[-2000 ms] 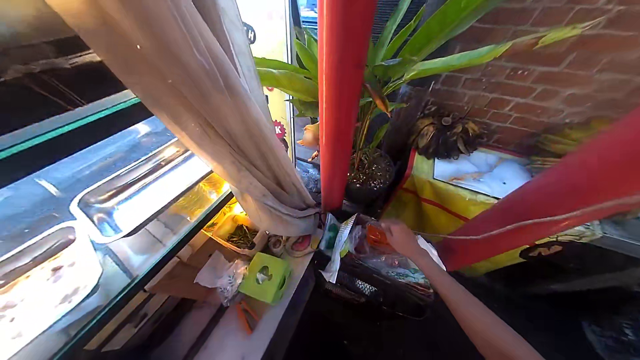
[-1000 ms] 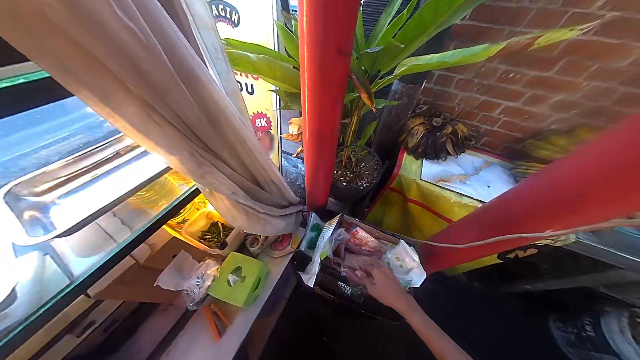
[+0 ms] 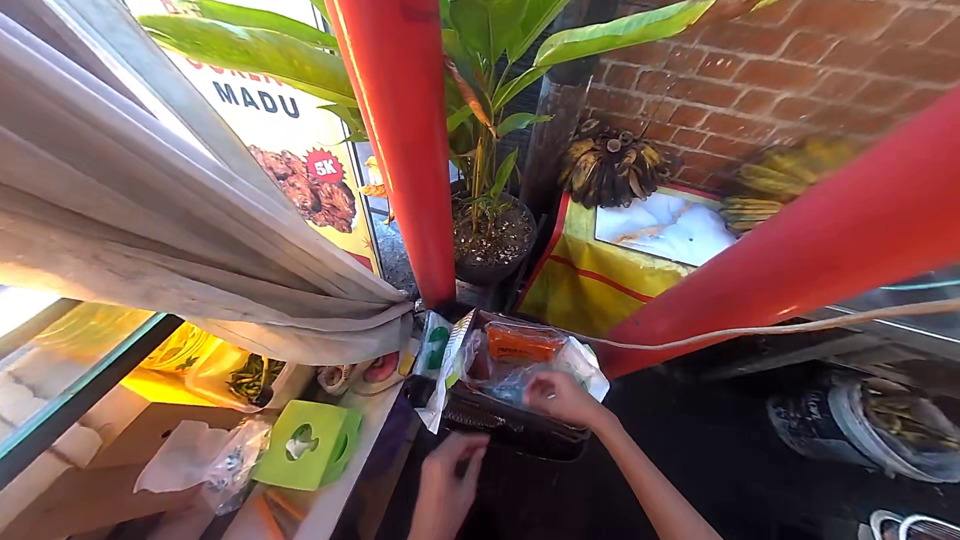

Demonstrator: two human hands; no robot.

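A dark container (image 3: 517,431) stands below the red post and is filled with clear plastic bags (image 3: 506,379) and an orange packet (image 3: 523,343). My right hand (image 3: 559,397) reaches over its right part with curled fingers, against the plastic; whether it grips any of it is not clear. Just in front of the container's near left edge is my left hand (image 3: 452,469), thumb and fingers apart, nothing seen in it. White and green packaging (image 3: 450,367) stands up at the container's left side, and a white and green wrapper (image 3: 589,367) lies at its right.
Left of the container, a green tissue box (image 3: 300,444), a crumpled plastic bag (image 3: 244,457) and a tub of green chillies (image 3: 255,379) sit on a counter. Red posts (image 3: 409,150) and a rope (image 3: 750,330) frame the spot. A bucket (image 3: 847,427) stands at right.
My left hand has come into view at the bottom. My right hand, over the orange packet at first, is now lower, by the clear plastic. The view has moved closer to the container.
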